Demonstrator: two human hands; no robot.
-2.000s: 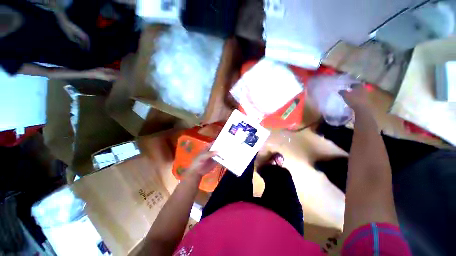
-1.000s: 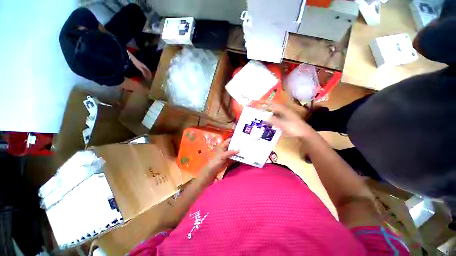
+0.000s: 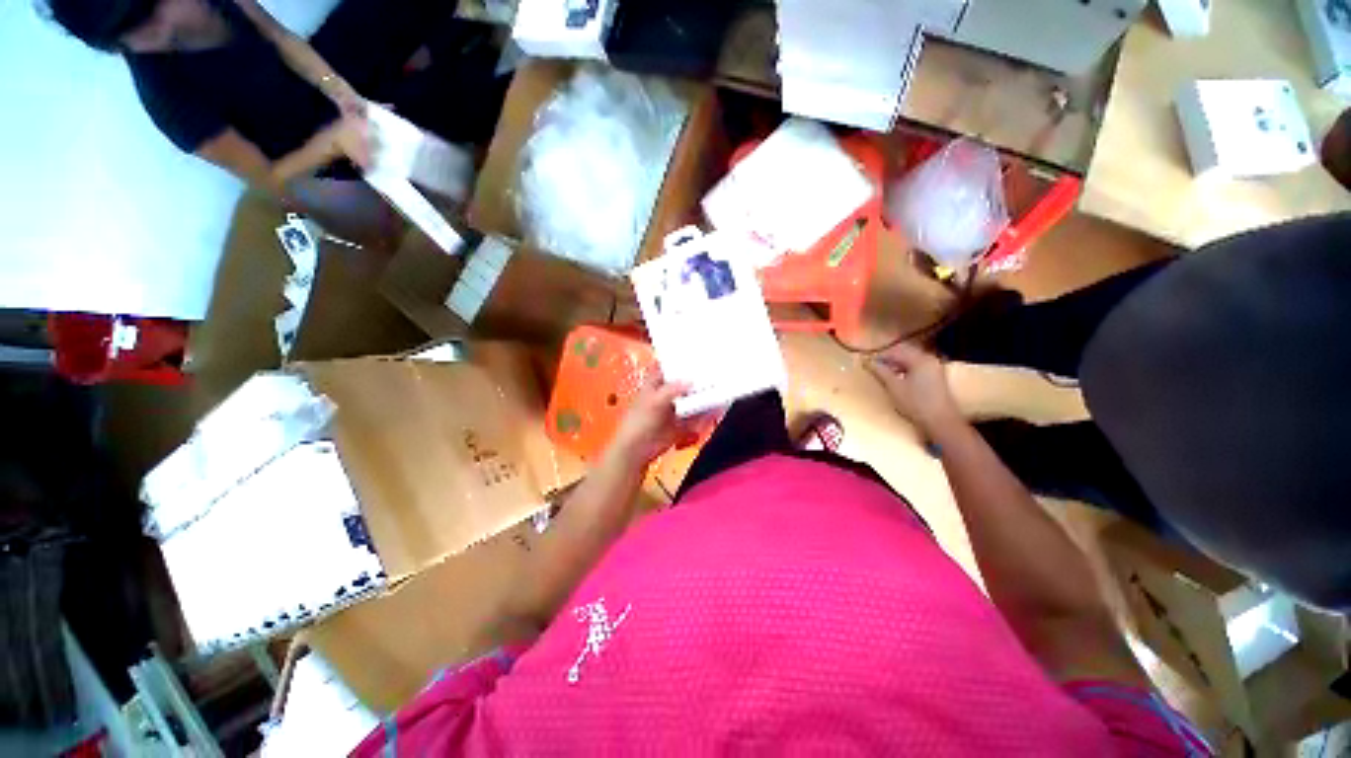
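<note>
A white hang-tab box with a dark product picture is held up above the lap, its tab at the top. My left hand grips the box at its lower left edge. My right hand is off the box to the right, small in view; whether its fingers hold anything thin cannot be told. White flat sheets or bags lie on the farther orange-red stool.
An orange stool stands near the knees. An open carton of clear film is ahead; a supply carton with white boxes is left. A pinkish bag lies right of the far stool. Co-workers are on both sides, one holding a white box.
My right hand has moved off the box, down and to the right. The box now stands more upright. The co-worker at left has lifted a white box into view.
</note>
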